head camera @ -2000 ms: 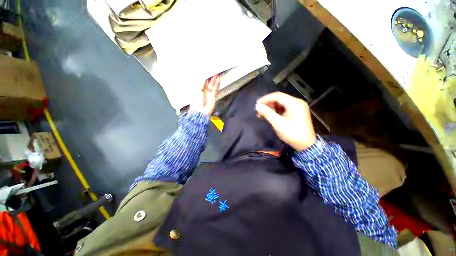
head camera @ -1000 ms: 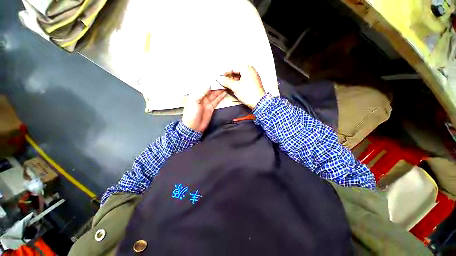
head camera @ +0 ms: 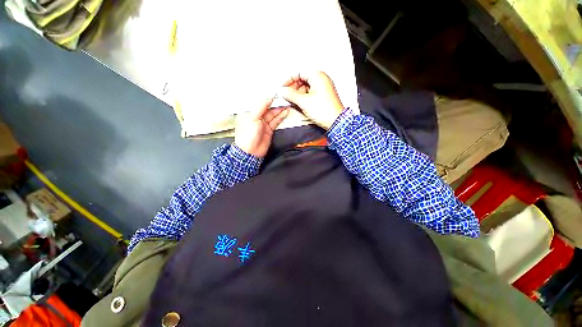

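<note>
A pale bag body (head camera: 236, 51), washed out by glare, lies spread in front of my lap, its near edge at my hands. My left hand (head camera: 258, 129) is at that edge, palm partly up, fingers bent on the cloth edge. My right hand (head camera: 314, 99) is just right of it, thumb and forefinger pinched together close to my left fingertips. A tiny object may be between the fingertips; it is too small and bright to tell.
Folded beige bags with yellow edges (head camera: 67, 19) lie at the upper left. The worn table edge (head camera: 542, 64) curves along the upper right. Beige cloth (head camera: 469, 134) and a red-lined carton (head camera: 552, 271) are at the right. Grey floor with a yellow line (head camera: 73, 201) is at the left.
The bag has been drawn onto the lap since the oldest frame, and both hands have come together at its near edge. In the last second the hands have barely moved; the view has shifted slightly.
</note>
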